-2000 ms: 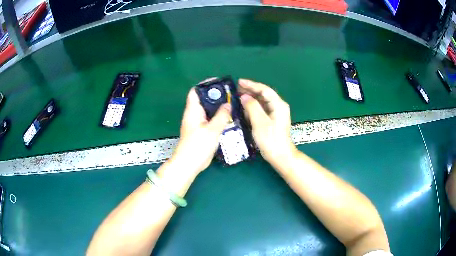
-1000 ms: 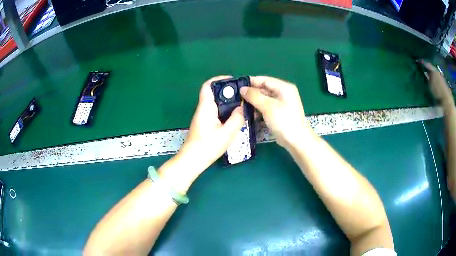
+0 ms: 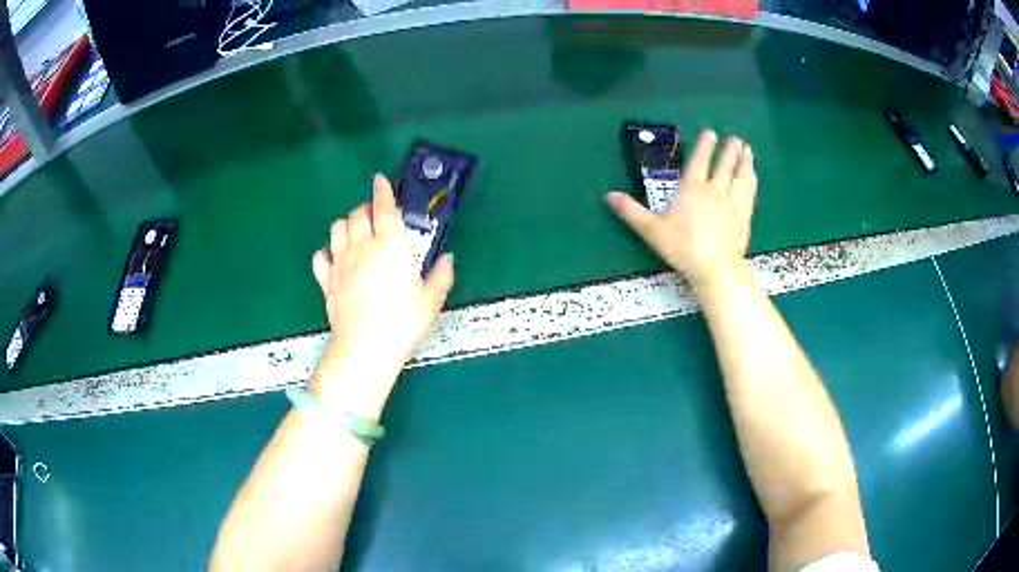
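Observation:
An open phone housing point(image 3: 434, 199) lies on the green belt left of centre, with a round silver disc, a thin yellow wire and a white patch. My left hand point(image 3: 378, 268) is over its lower end, fingers at its left side and thumb at its right, not closed; whether it touches is unclear. A second open housing point(image 3: 653, 165) lies right of centre, white disc at its far end. My right hand point(image 3: 706, 215) is at its lower right, fingers spread, thumb at its left side, partly covering its lower end.
More open housings lie on the belt point(image 3: 536, 251), including one at the left point(image 3: 143, 277) and one at the right point(image 3: 913, 142). A worn whitish rail point(image 3: 559, 321) borders the glossy worktop point(image 3: 536, 447). A red tray point(image 3: 662, 7) and white cable point(image 3: 244, 27) are beyond.
The housing held in both hands now lies on the belt further left. My hands have parted, left hand leftward, right hand rightward to another housing. The person's arm at the right has drawn back.

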